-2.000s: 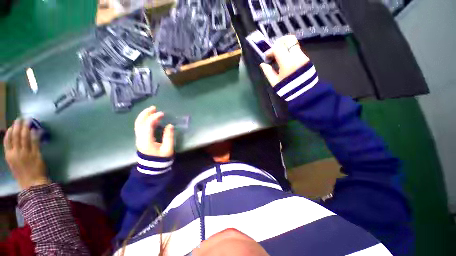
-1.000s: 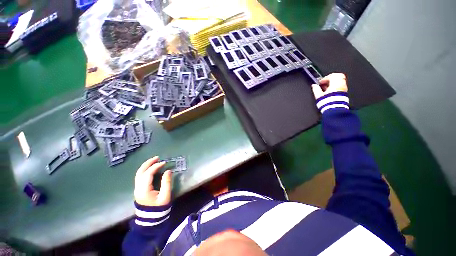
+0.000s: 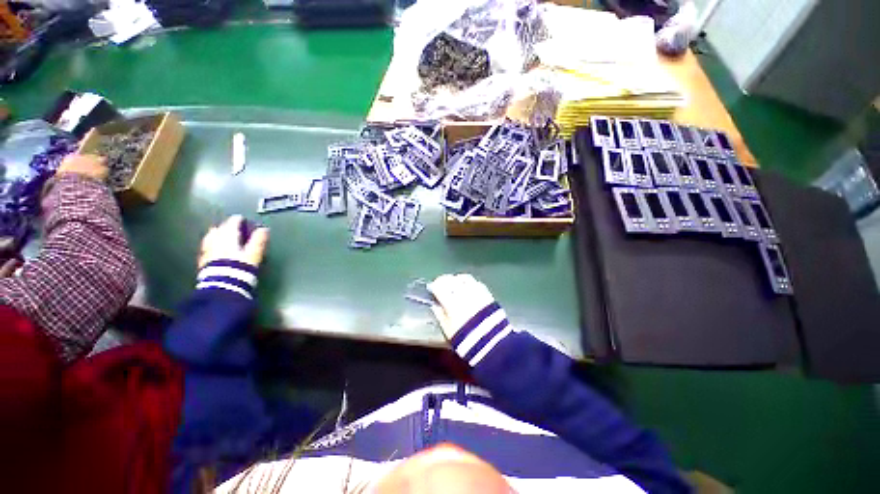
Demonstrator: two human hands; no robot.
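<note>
My left hand (image 3: pixel 230 243) is at the left of the bench, its fingers closed around a small dark purple display module (image 3: pixel 247 230), mostly hidden by the fingers. My right hand (image 3: pixel 461 301) is near the bench's front edge and holds one end of a thin grey front bezel (image 3: pixel 420 291). Assembled units (image 3: pixel 675 210) lie in rows on the black foam mat (image 3: pixel 700 314) at the right, with one unit (image 3: pixel 775 267) alone below the rows.
An open box (image 3: pixel 509 228) is heaped with grey bezels, and a loose pile (image 3: pixel 371 183) lies left of it. A pale strip (image 3: pixel 238 153) lies farther left. A co-worker's hand (image 3: pixel 82 168) is at a second box (image 3: pixel 159 159). Yellow stack (image 3: pixel 618 108) and plastic bag (image 3: pixel 482 96) lie behind.
My right hand has left the unit on the mat and now holds the bezel that was at my left hand. My left hand has moved left to the module. The view has swung left.
</note>
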